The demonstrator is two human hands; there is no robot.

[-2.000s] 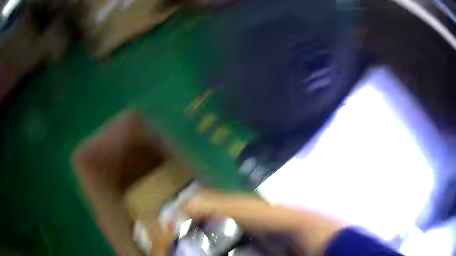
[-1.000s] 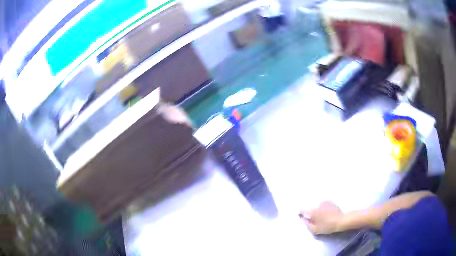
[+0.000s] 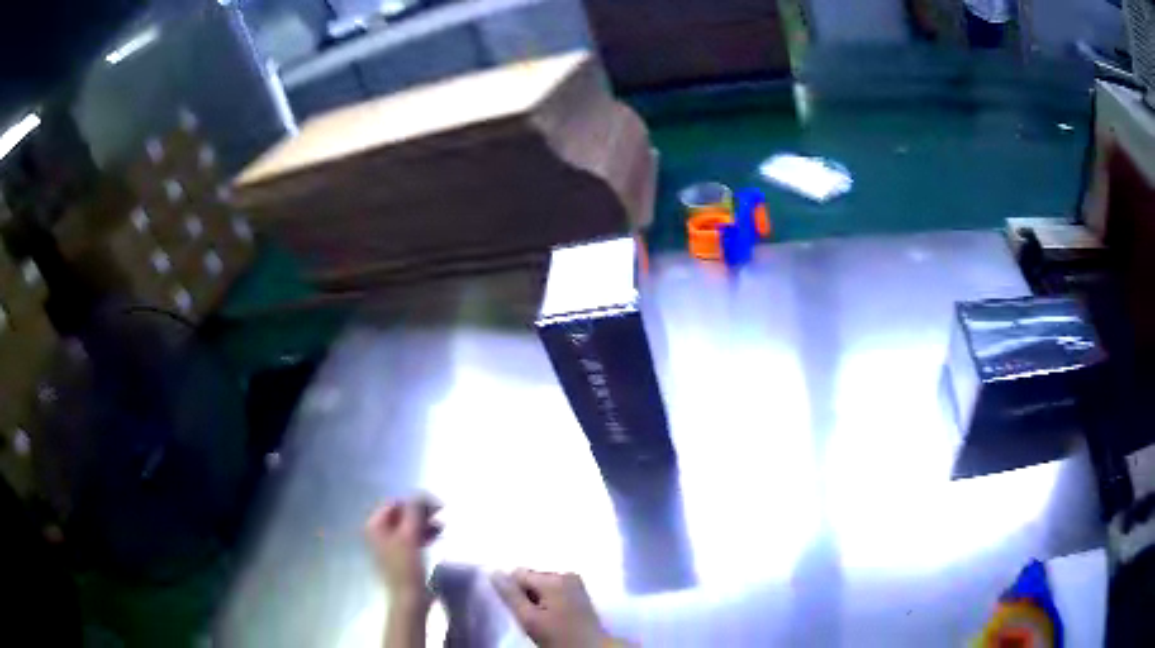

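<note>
A black retail box [image 3: 608,386] stands on the shiny metal table [image 3: 773,494], its pale end [image 3: 592,279] at the top and white print on its side. My left hand [image 3: 403,538] is at the bottom, left of the box, with fingers curled. My right hand [image 3: 551,608] is at the bottom edge, below the box, also curled. Neither hand touches the box. A grey, blurred shape [image 3: 469,605] lies between the hands; I cannot tell what it is or whether it is held.
Another black box [image 3: 1023,367] sits at the table's right. An orange and blue tape dispenser [image 3: 726,230] is at the far edge. A second dispenser [image 3: 1023,618] is cut off at lower right, beside white paper. Flattened cartons [image 3: 443,190] are stacked beyond the table. A dark fan-like shape is at left.
The view has steadied and turned. My right hand has moved from the right side of the table to the bottom middle. My left hand now shows clearly near it.
</note>
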